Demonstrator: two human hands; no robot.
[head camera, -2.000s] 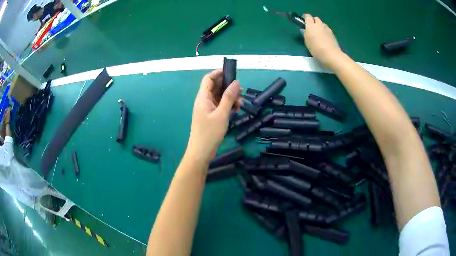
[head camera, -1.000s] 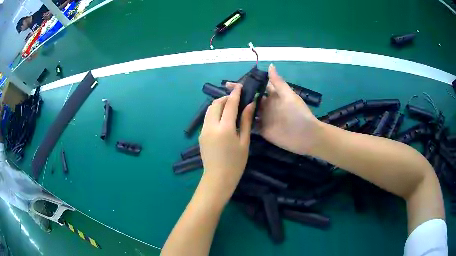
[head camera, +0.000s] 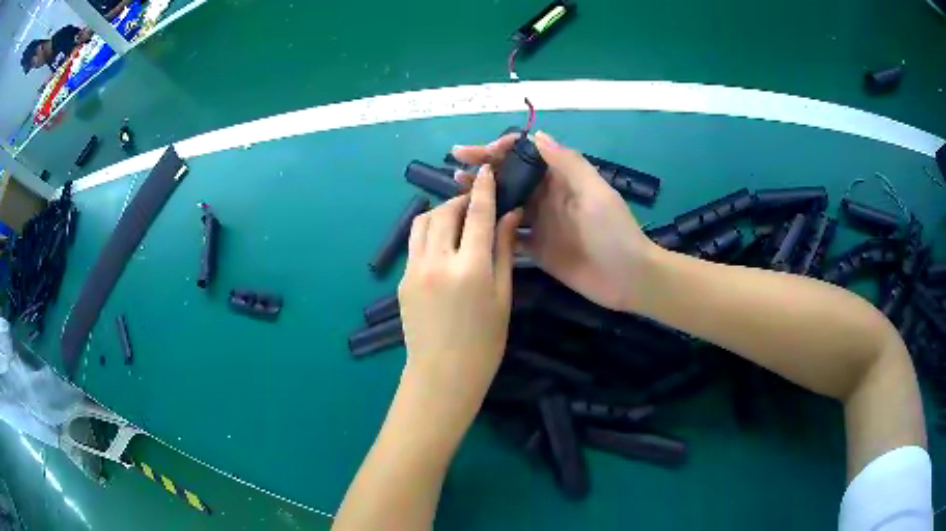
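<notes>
My left hand (head camera: 456, 259) and my right hand (head camera: 586, 223) are both closed around a black battery pack (head camera: 522, 174) above the near side of the white line. Its rounded end points away from me, and a short red lead (head camera: 530, 114) sticks out there. No green shows on it now; my fingers hide its lower part. A pile of black housing halves (head camera: 622, 446) lies under and around my hands and right forearm.
An open battery pack with a green strip (head camera: 545, 25) lies beyond the white line (head camera: 436, 102). A black pack (head camera: 209, 249), a short ribbed piece (head camera: 254, 303) and a long dark strip (head camera: 122, 254) lie left. A black piece (head camera: 884, 78) lies far right.
My right hand has come back from beyond the line with a wired pack and joined my left hand, which held a black housing half. The green seen between my fingers is now covered.
</notes>
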